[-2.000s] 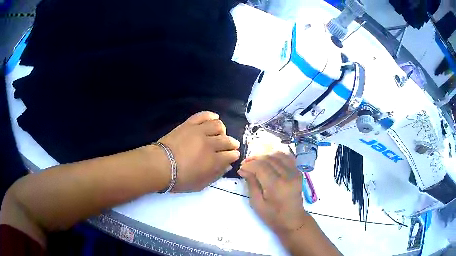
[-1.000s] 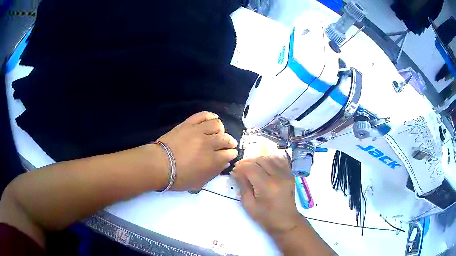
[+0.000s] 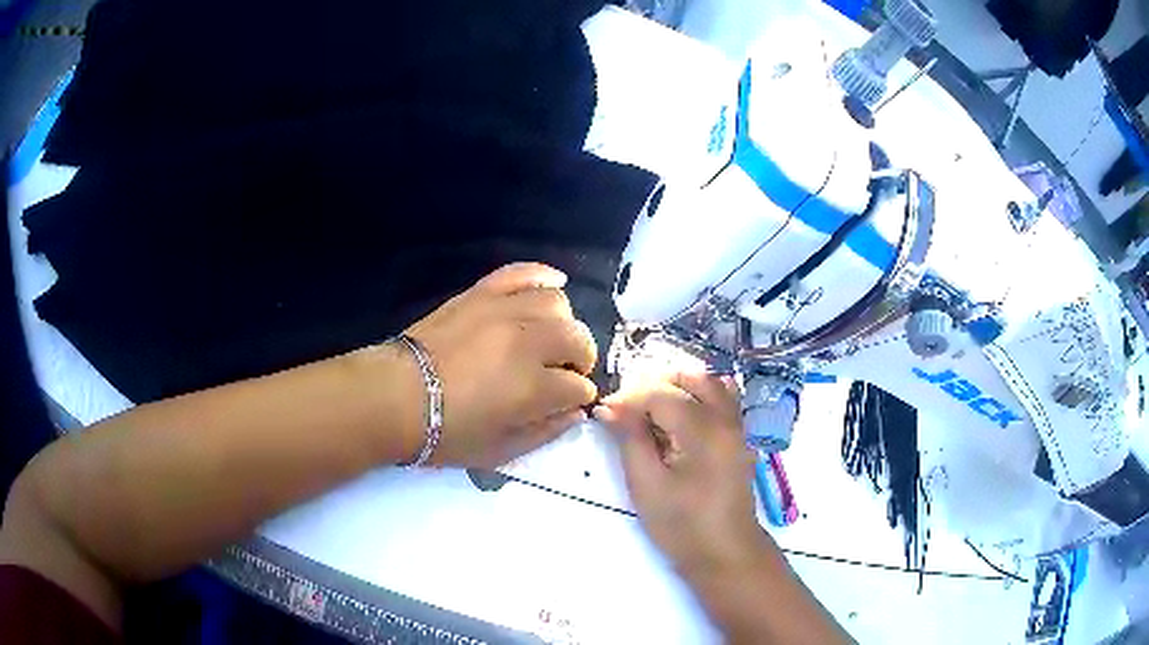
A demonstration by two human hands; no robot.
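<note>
A large black garment panel (image 3: 315, 164) covers the left of the table. My left hand (image 3: 510, 365) lies on it, with its fingertips pinching the panel's edge just in front of the needle area. My right hand (image 3: 687, 460) is close beside it, thumb and fingertips pinched at the same bit of black edge (image 3: 596, 406). The fingertips of the two hands nearly touch. The white lockstitch machine (image 3: 781, 202) stands at the right, its presser foot (image 3: 626, 343) just beyond my fingers. The needle itself is too bright and small to make out.
A bunch of black narrow strips (image 3: 888, 460) hangs right of the needle. A pink and blue tool (image 3: 776, 489) lies beside my right hand. A grey marked band (image 3: 365, 614) runs along the table's front edge. More black cloth (image 3: 1052, 28) is at the top right.
The black edge between my hands has drawn in toward the presser foot, and more white table shows below it. Both hands stay pinched near the needle, shifted slightly. The view has moved a little.
</note>
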